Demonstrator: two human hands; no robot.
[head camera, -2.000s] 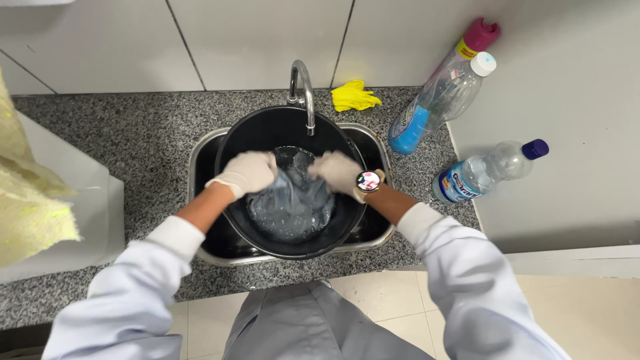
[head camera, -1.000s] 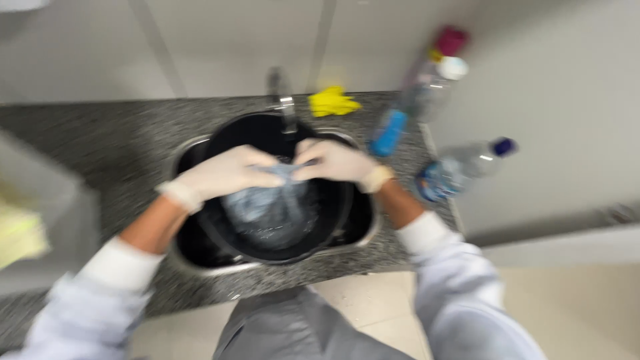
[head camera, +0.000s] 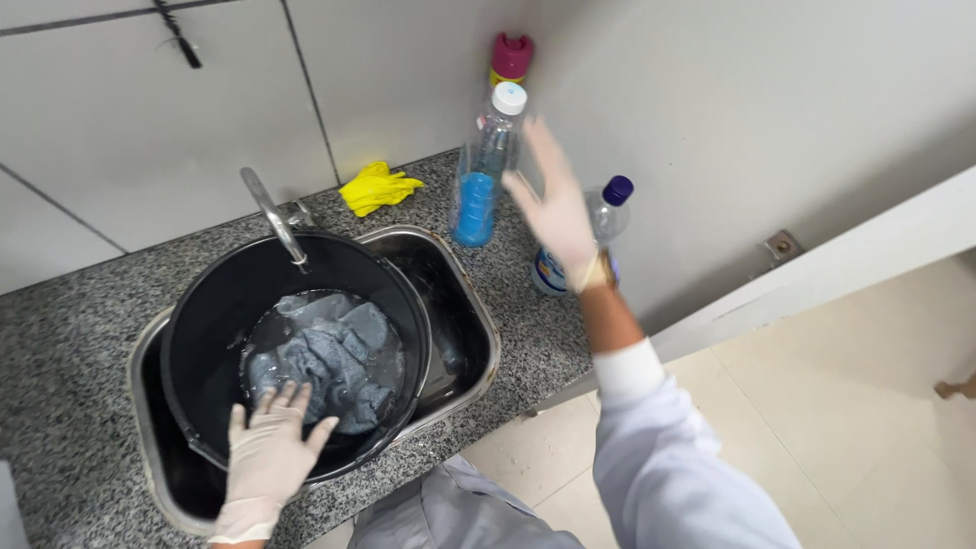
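A black plastic bucket (head camera: 206, 305) stands in the stainless steel sink (head camera: 476, 320), with a grey-blue cloth (head camera: 332, 358) lying wet in the water inside it. Over the bucket's near edge, my gloved left hand (head camera: 276, 442) spreads its fingers beside the cloth and grips nothing. My gloved right hand (head camera: 550, 202), slightly blurred, is raised with fingers apart near a clear bottle of blue liquid (head camera: 474, 206) that has a white cap. Whether it touches that bottle cannot be told. Behind the right hand and wrist, a purple-capped bottle (head camera: 608, 213) is partly hidden.
The chrome faucet (head camera: 271, 213) arches over the bucket's far rim. Yellow rubber gloves (head camera: 377, 188) lie on the granite counter (head camera: 69, 335) against the tiled wall. A pink-capped container (head camera: 511, 57) stands behind the clear bottle. A side wall bounds the counter on the right.
Both hands have let go of the cloth, which they held at the bucket before. The right hand has moved right to the bottles. The view has swung to the right.
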